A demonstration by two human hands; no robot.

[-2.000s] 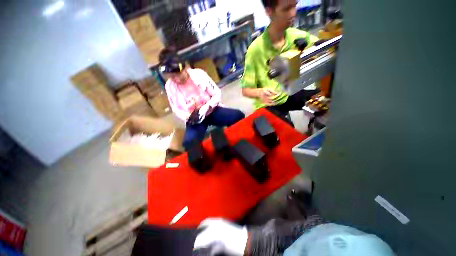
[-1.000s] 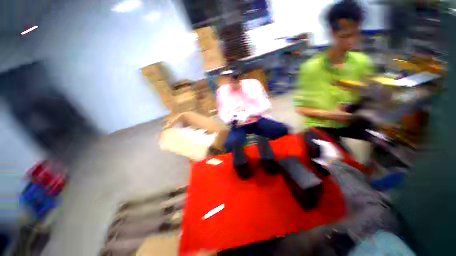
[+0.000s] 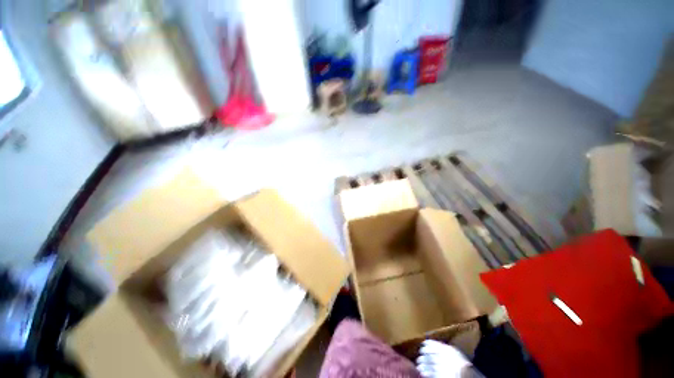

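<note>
An empty open brown carton [image 3: 392,299] stands in front of me at the lower centre. A larger open carton [image 3: 295,236] at the lower left holds a crumpled heap of white bags or sleeves [image 3: 233,299]. My right hand, in a white glove [image 3: 443,360], is at the bottom edge by the empty carton's near side. It is small, blurred and cut off, so its grip cannot be told. My left hand is not in view. A slim whitish object [image 3: 567,310] lies on the red-covered table [image 3: 532,291] at the right.
A wooden pallet [image 3: 473,203] lies behind the empty carton. A purple textured cloth shape [image 3: 362,356] is at the bottom centre. Another carton [image 3: 613,188] stands at the right. Blue [image 3: 403,71] and red [image 3: 432,59] stools or crates are by the far wall.
The view has swung left from the red table and the seated co-workers to the cartons. My gloved right hand has left the black box on the table and is now low by the carton.
</note>
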